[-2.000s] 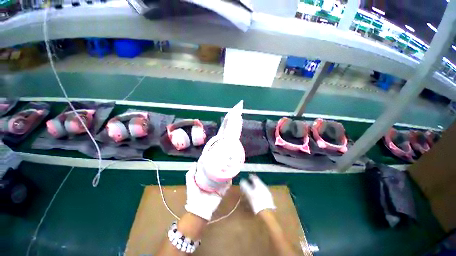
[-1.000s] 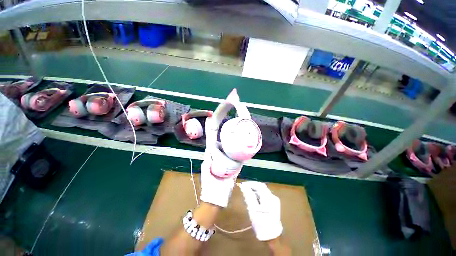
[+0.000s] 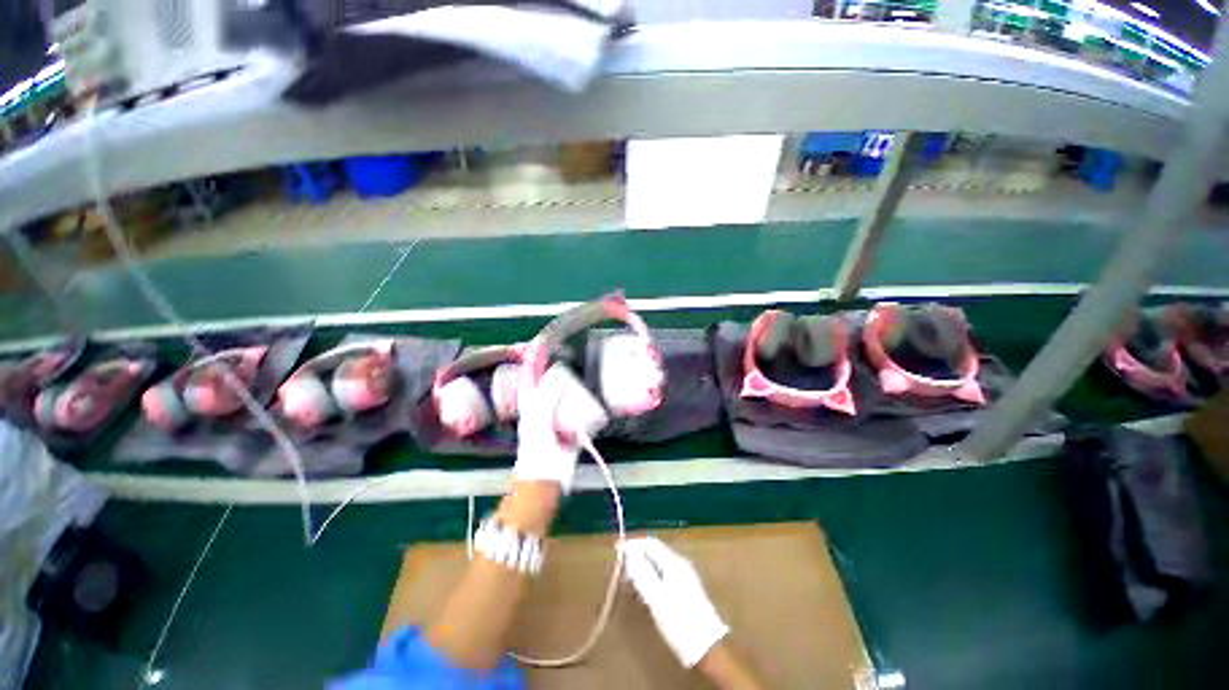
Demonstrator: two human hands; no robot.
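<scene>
My left hand [image 3: 549, 429], in a white glove, is closed on pink cat-ear headphones [image 3: 631, 373], held over the row on the line. Its fingers partly hide the nearer cup. A white cable [image 3: 619, 506] runs from that cup in a loop down over the tan board [image 3: 768, 593]; its plug is hidden. My right hand [image 3: 670, 596], also gloved, is over the board with its fingertips at the cable. Whether they pinch it cannot be told.
More headphones [image 3: 798, 361] lie on dark foam sheets along the line behind a pale rail [image 3: 391, 485]. A small black device [image 3: 95, 582] and whitish plastic are at left. A dark foam bundle [image 3: 1125, 526] is at right. A slanting post [image 3: 1098, 283] and shelf edge [image 3: 472, 115] stand above.
The headphones have moved from over the board and rail toward the row. The cable now shows running up to the cup. My right hand is lower and apart from the headphones. The view has shifted.
</scene>
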